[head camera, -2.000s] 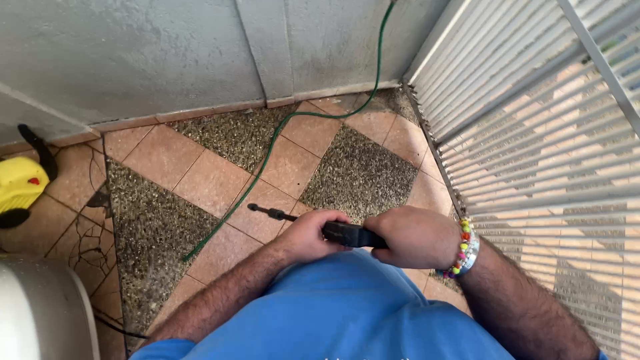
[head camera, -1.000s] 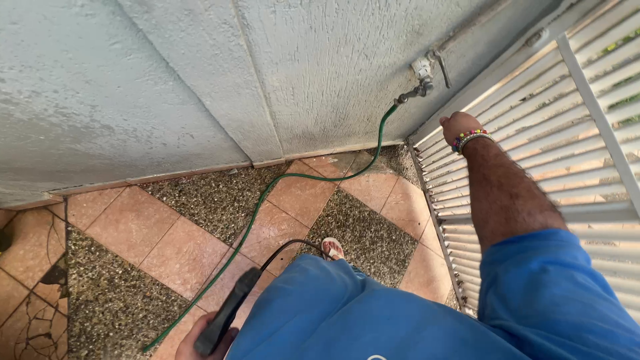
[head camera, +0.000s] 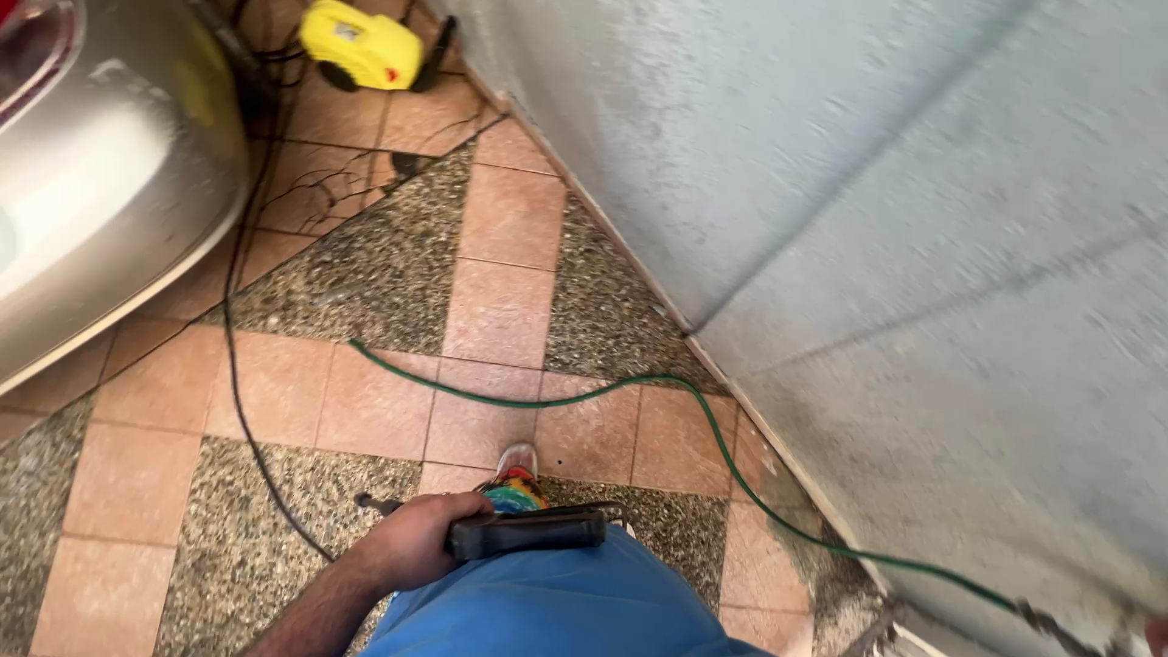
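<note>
My left hand (head camera: 415, 543) is closed around a black pressure washer spray gun (head camera: 529, 532) in front of my blue shirt. The gun's thin nozzle end points left past my knuckles. A sliver of skin at the right edge, beside the tap fitting (head camera: 1049, 625), looks like my right hand (head camera: 1159, 631); what its fingers do is hidden. From that fitting a green garden hose (head camera: 675, 377) curves over the floor, its other end lying on the pebbled panel. The yellow pressure washer (head camera: 365, 46) lies at the top left, by the wall.
The silver bumper of a vehicle (head camera: 137, 182) fills the upper left. Beside it a black cable or hose (head camera: 239, 383) runs along the tiles. A grey-blue wall (head camera: 821, 228) bounds the right side. My foot (head camera: 517, 459) is on the floor just beyond the gun.
Two seconds ago both my hands were on the spray gun; my right hand then left it and reached out near the wall tap. My left hand still holds the gun. The view has swung left.
</note>
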